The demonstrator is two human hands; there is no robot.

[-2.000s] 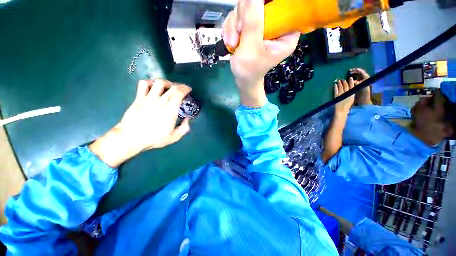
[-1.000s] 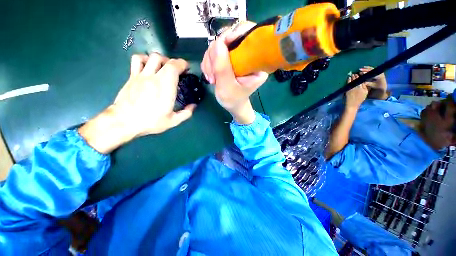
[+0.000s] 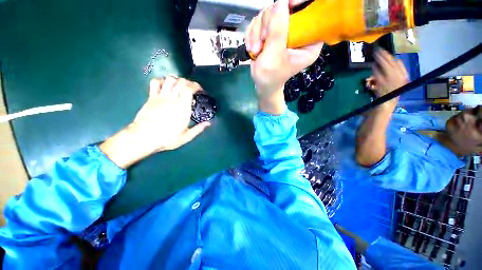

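My left hand [image 3: 161,116] lies on the green mat with its fingers and thumb around a round black housing [image 3: 203,108]. My right hand [image 3: 275,55] grips the orange electric screwdriver [image 3: 338,22]. Its dark nose points left at the small metal fitting [image 3: 229,57] on the front ledge of the screw feeder [image 3: 207,46]. The driver tip is hard to make out against the fitting. My right hand and the driver hide part of the feeder.
Black round parts [image 3: 311,87] lie right of the feeder. Screws [image 3: 156,60] lie left of it. A white strip [image 3: 42,111] is at far left, a clear blister tray [image 3: 321,169] by my right sleeve. A black cable [image 3: 423,79] crosses at right, before another person [image 3: 412,153].
Since one second ago, my right hand has moved the driver from beside the held housing up to the feeder's ledge. My left hand still holds the housing. The other person's hand has lifted.
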